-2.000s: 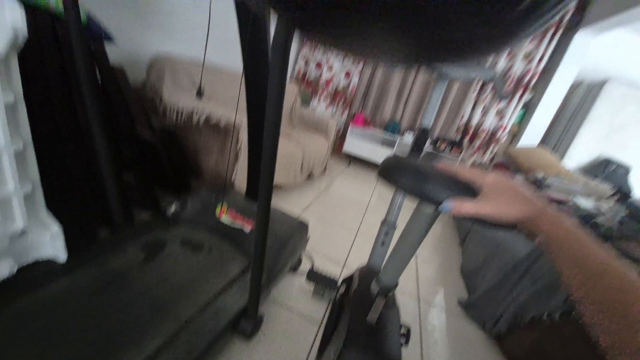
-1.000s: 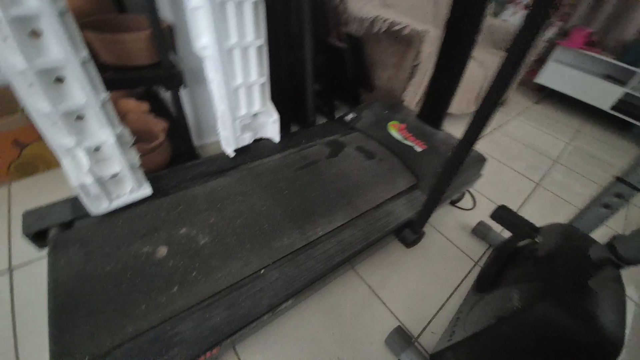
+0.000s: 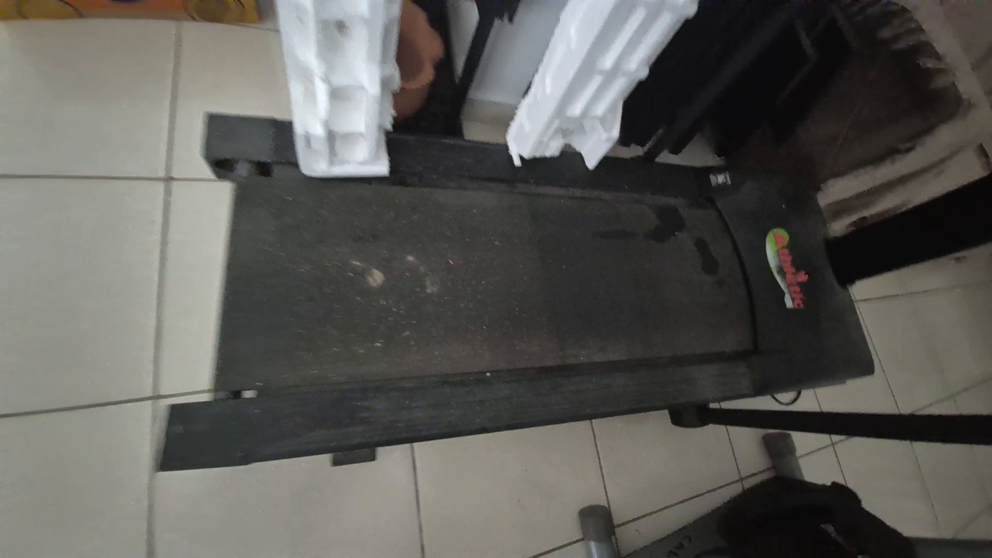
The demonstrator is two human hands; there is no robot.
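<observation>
Neither my left hand nor my right hand shows in the head view. A black treadmill stretches across the middle, its dusty running belt [image 3: 480,279] marked with pale smudges and dark patches. At its right end the motor cover [image 3: 814,325] bears a colourful sticker. Two white polystyrene foam pieces hang or stand over the far side rail: one foam piece [image 3: 341,93] toward the left, another foam piece [image 3: 597,77] nearer the middle. What supports them is out of view.
An exercise bike [image 3: 814,519] stands at the lower right, its feet on the tiled floor [image 3: 504,480]. Black treadmill uprights [image 3: 922,232] extend rightward. Behind the foam are a terracotta-coloured pot [image 3: 417,62] and dark items [image 3: 721,70]. A fringed cloth [image 3: 907,178] lies at the upper right.
The view has swung from the room and exercise bike down onto the treadmill. The hand that was on the bike's black part two seconds ago is out of view.
</observation>
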